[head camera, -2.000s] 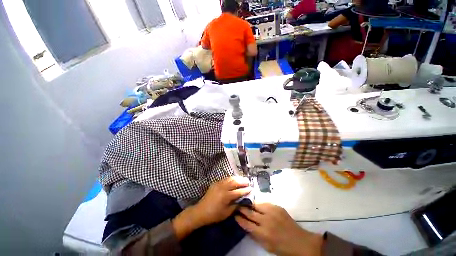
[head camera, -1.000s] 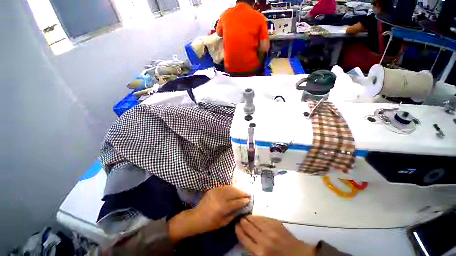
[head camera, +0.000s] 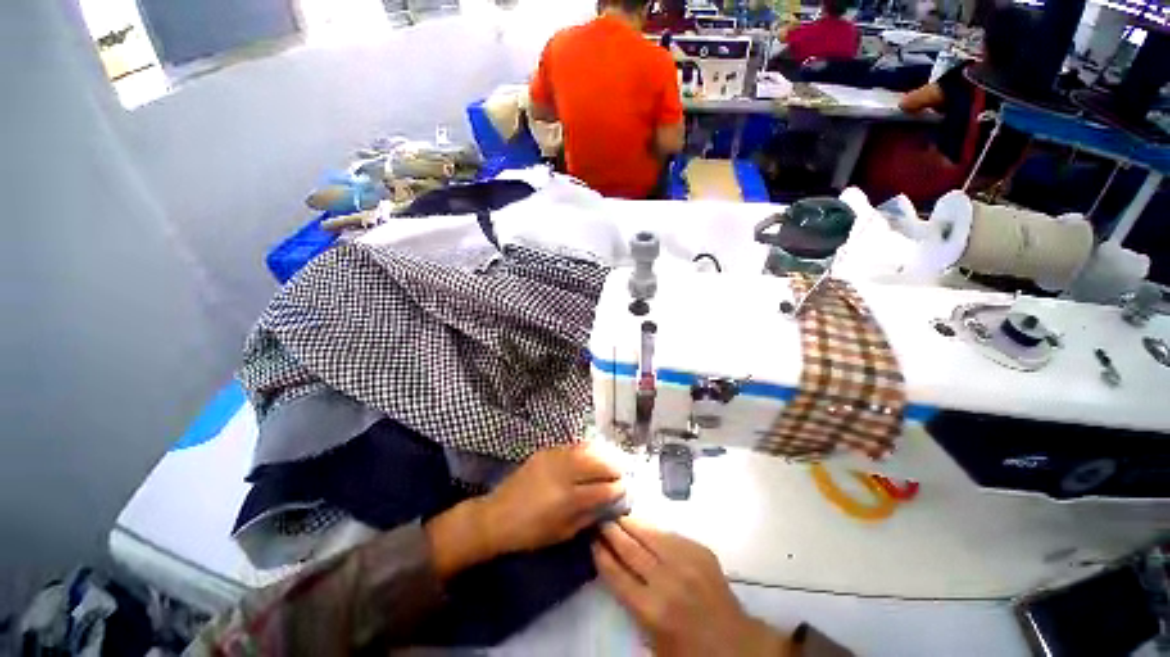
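A black-and-white checked garment (head camera: 423,340) lies heaped left of the needle, with grey and dark parts at its near side. A dark fabric piece (head camera: 533,584) lies under my hands in front of the sewing machine's presser foot (head camera: 642,443). My left hand (head camera: 539,503) holds the fabric edge close to the foot, fingertips pressed together. My right hand (head camera: 674,584) pinches the dark fabric just nearer to me, its fingertips close to the left ones. The fabric edge between the fingertips is mostly hidden.
The machine head (head camera: 719,334) carries a plaid cloth (head camera: 840,372). Orange-yellow snips (head camera: 853,494) lie on the bed. A black phone (head camera: 1097,616) is at the right edge. A thread cone (head camera: 1026,244) stands behind. Tied bundles (head camera: 411,167) are at the rear left. A person in orange (head camera: 610,103) is beyond.
The camera view has shifted slightly. Both hands stay at the fabric in front of the foot; the dark fabric below them shows more spread out than before.
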